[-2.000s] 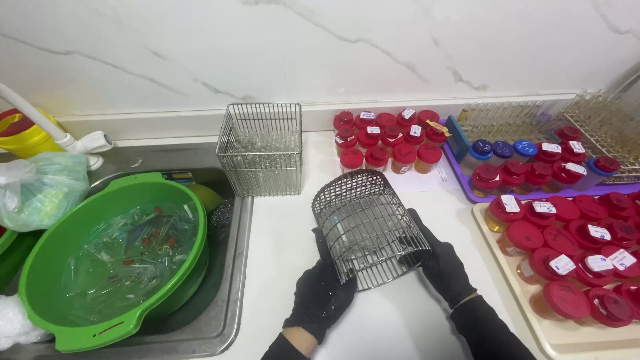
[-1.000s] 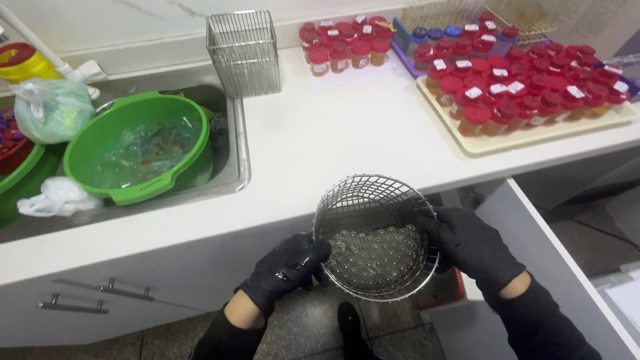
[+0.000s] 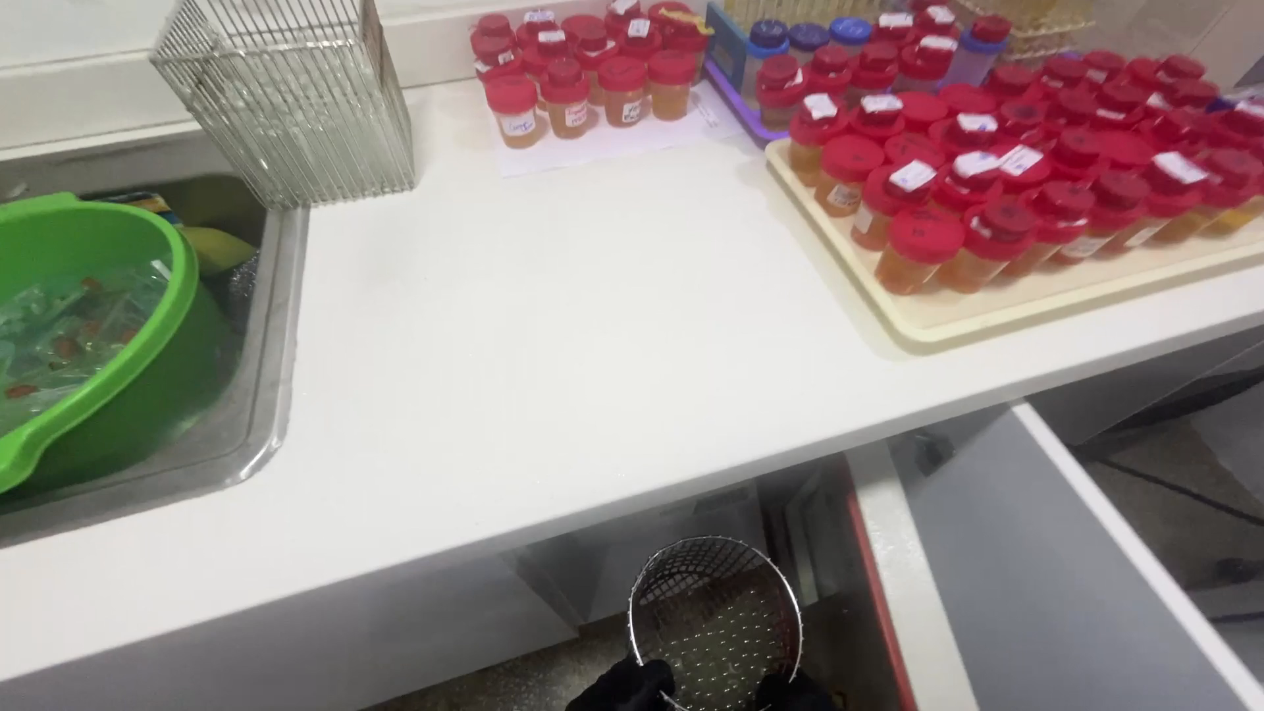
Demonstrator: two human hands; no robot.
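A round wire mesh basket [image 3: 643,592] is held low in front of an open cabinet beneath the counter edge, with many small glass tube ends [image 3: 726,632] inside it. My left hand [image 3: 627,683], in a black glove, grips the basket's near left rim. At its near right side is my right hand [image 3: 795,691], also gloved in black and closed on the basket. Both hands are partly cut off by the bottom of the view.
Red-lidded specimen cups [image 3: 923,242] crowd a cream tray [image 3: 923,336] at right; more cups [image 3: 566,94] stand at the back. A square wire basket [image 3: 336,128] is beside the sink [image 3: 281,395], which holds a green basin [image 3: 168,346]. An open cabinet door [image 3: 1076,573] juts out at right.
The round basket, held above the counter two seconds ago, has moved down past the counter's front edge to the cabinet opening, with both hands on it. The view has shifted.
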